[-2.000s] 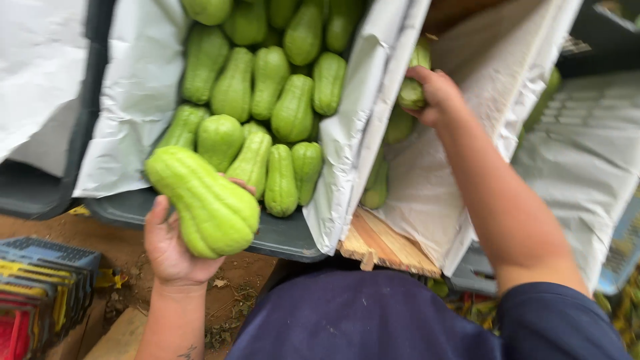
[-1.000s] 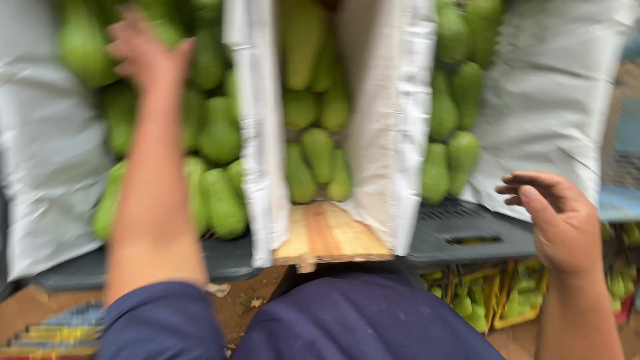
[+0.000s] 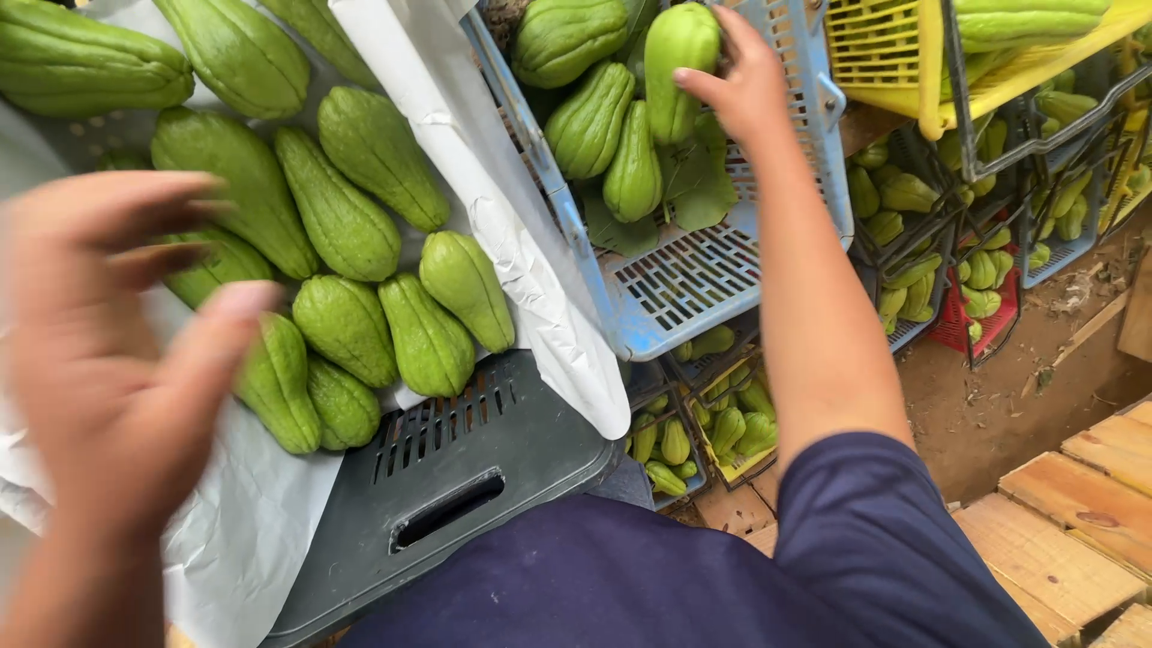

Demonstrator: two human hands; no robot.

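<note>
My right hand (image 3: 742,81) grips a green chayote (image 3: 681,72) by its right side, over a light blue plastic basket (image 3: 697,301). Several other chayotes (image 3: 589,120) and some green leaves (image 3: 700,180) lie in that basket. My left hand (image 3: 135,333), blurred, is raised at the left with fingers apart and nothing in it. Beyond and beside it, chayotes (image 3: 337,205) lie in rows on white paper (image 3: 504,243) in a dark grey plastic crate (image 3: 504,441). The left hand hides part of these rows.
A yellow basket (image 3: 931,72) with a black metal handle (image 3: 1035,148) stands at the upper right. More baskets of chayotes, one of them red (image 3: 954,324), stand lower down on the brown earth (image 3: 999,396). Wooden boards (image 3: 1071,513) lie at the lower right.
The view has swung to the right, to the blue basket. My right hand, empty one second ago, now holds a chayote. My left hand, over the crate's far chayotes then, is nearer me and empty.
</note>
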